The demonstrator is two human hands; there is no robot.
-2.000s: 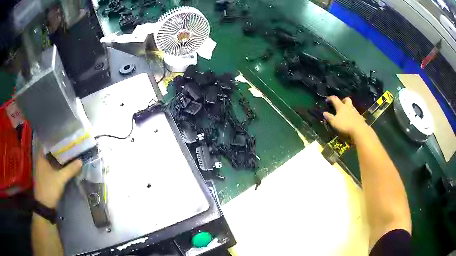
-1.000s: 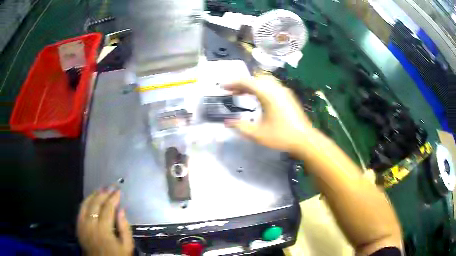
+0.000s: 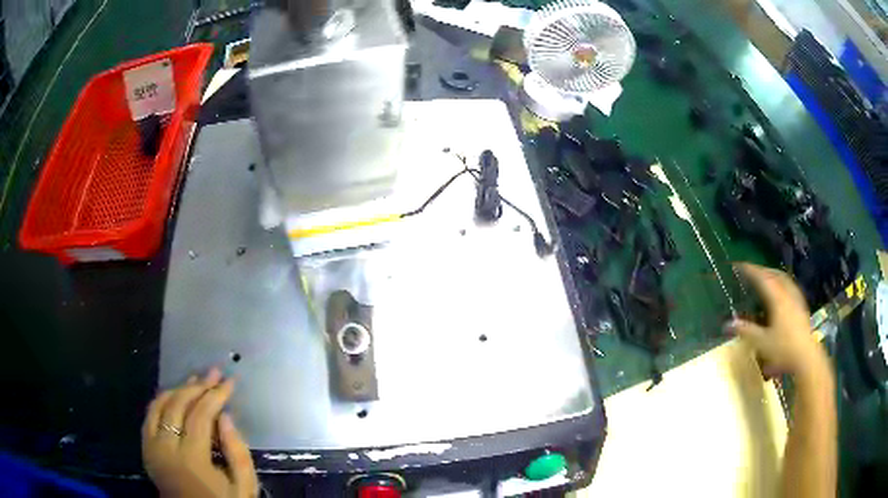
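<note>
The silver welding horn [image 3: 336,136] is down over the clear nest [image 3: 341,277], with its yellow strip just above it. A thin black cord runs right from the horn to a tied cord bundle [image 3: 488,185] on the silver base plate [image 3: 467,379]. The adapter itself is hidden under the horn. The dark clamp bar [image 3: 351,365] with its ring lies in front of the nest. My left hand [image 3: 200,433] rests at the plate's front left corner, holding nothing visible. My right hand [image 3: 784,326] is off to the right, empty, fingers apart, over the work surface.
A red basket [image 3: 97,180] stands left of the plate. A white fan [image 3: 579,53] is behind right. Black parts [image 3: 623,253] lie right of the plate, with another heap [image 3: 779,214] further right. A pale sheet [image 3: 691,428] lies front right. Green button [image 3: 545,465] and red button [image 3: 378,489] are in front.
The horn has come down onto the nest. My right hand has left the plate and moved right. The dark piece it was near no longer shows beside the nest. My left hand stays at the corner.
</note>
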